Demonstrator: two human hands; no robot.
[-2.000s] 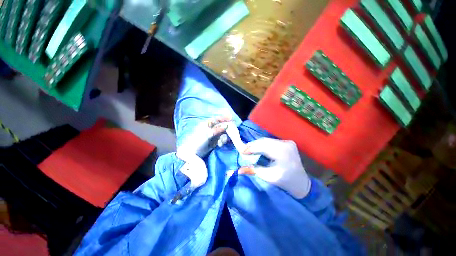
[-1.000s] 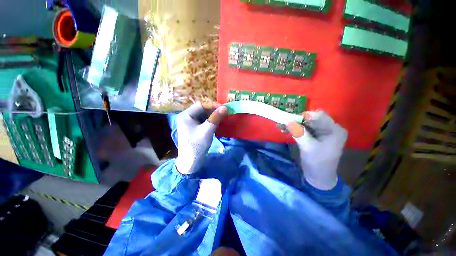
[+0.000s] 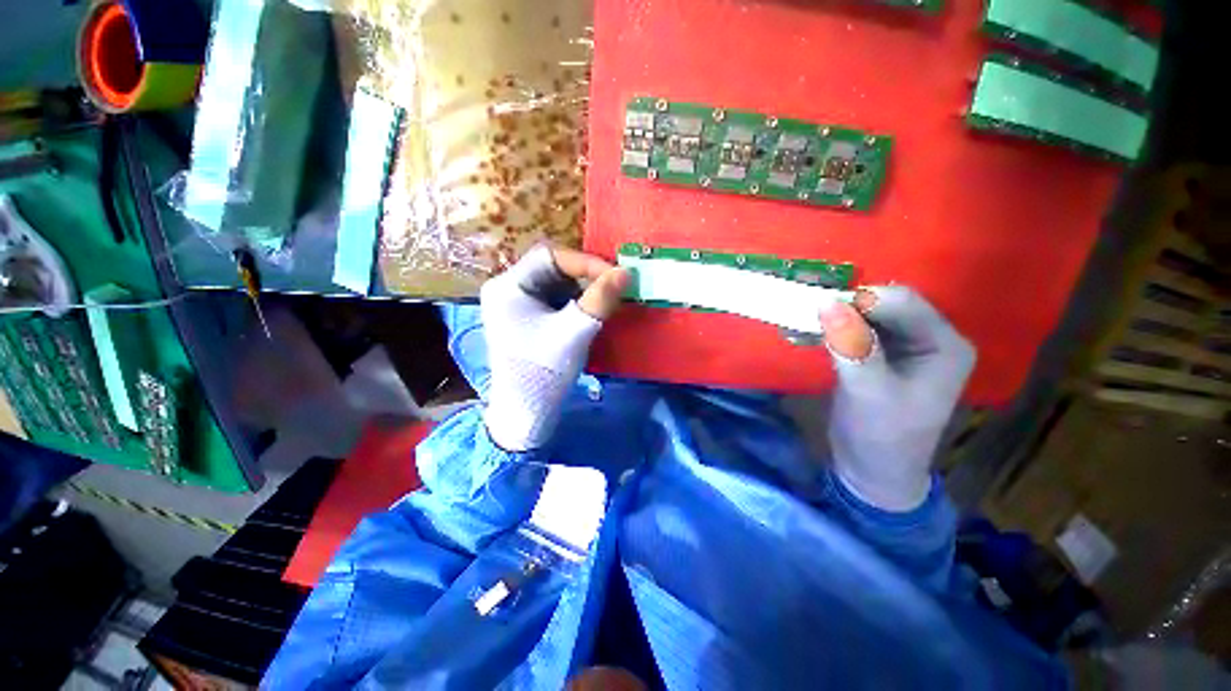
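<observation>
A pale green strip (image 3: 729, 290) is stretched between my two gloved hands, over the nearer circuit board strip (image 3: 756, 262). The board's green far edge shows beyond the strip; whether the strip touches it I cannot tell. My left hand (image 3: 547, 344) pinches the strip's left end between thumb and finger. My right hand (image 3: 898, 385) pinches its right end. A bare board strip (image 3: 756, 155) with silvery squares lies farther off on the red mat (image 3: 945, 243).
Covered boards (image 3: 1060, 108) lie at the mat's far right. Left of the mat are a film-covered tan sheet (image 3: 473, 135) with amber dots, a bagged strip stack (image 3: 277, 122), a tape roll (image 3: 115, 57) and a pointed tool (image 3: 250, 277) at the bench edge.
Two seconds ago both hands were over my lap with a whitish strip. They moved to the mat holding the pale green strip, which has since flattened from an arch and now covers more of the nearer board.
</observation>
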